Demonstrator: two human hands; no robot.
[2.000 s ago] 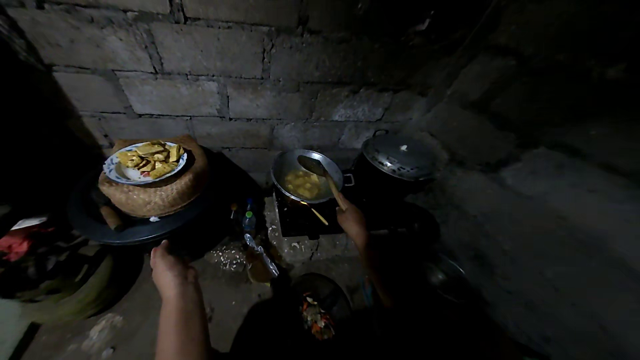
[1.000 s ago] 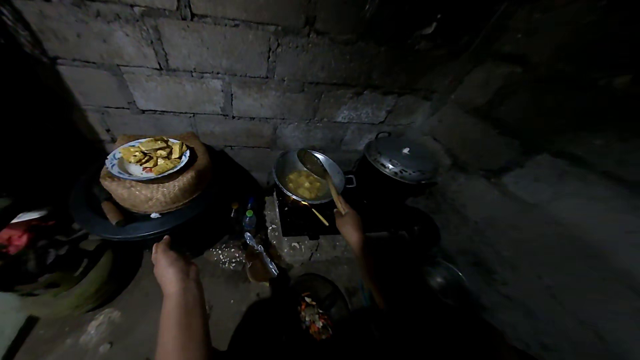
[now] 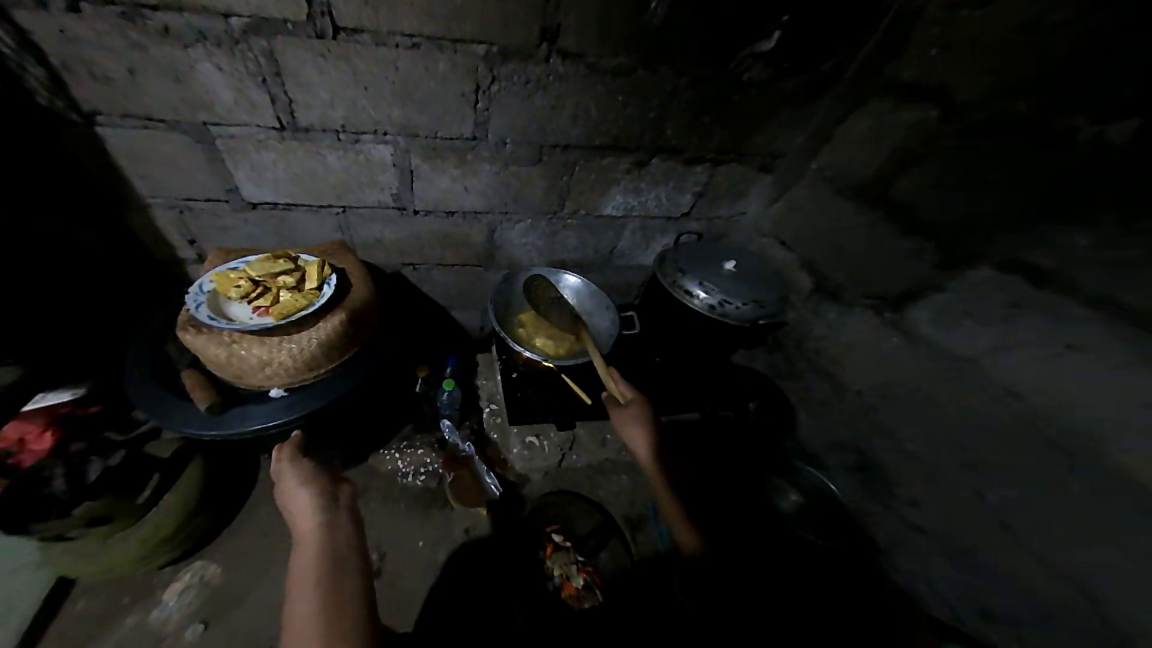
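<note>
My right hand (image 3: pixel 632 416) is closed on the pale handle of a ladle or skimmer (image 3: pixel 553 304), whose dark round head is over the metal wok (image 3: pixel 605 315). Yellow pieces of food (image 3: pixel 544 335) lie in liquid in the wok, which sits on a dark stove (image 3: pixel 531 400). My left hand (image 3: pixel 310 481) is just below the rim of a wide dark basin (image 3: pixel 243 423); whether it holds anything is hidden. In that basin stands a woven basket (image 3: pixel 270 360), and on top of it rests a floral-rimmed plate (image 3: pixel 202 306) with yellow fried pieces (image 3: pixel 274 283).
A lidded metal pot (image 3: pixel 720 279) stands right of the wok, by the block wall (image 3: pixel 306 171). Between basin and stove are small bottles (image 3: pixel 449 400) and a clear plastic bag (image 3: pixel 470 457). A dark bowl of cut vegetables (image 3: pixel 571 571) is near my body. A metal bowl (image 3: pixel 810 499) lies at the right.
The head of the ladle or skimmer has shifted and tilted over the wok, with my right hand still on its handle. My left hand has stayed near the basin's rim.
</note>
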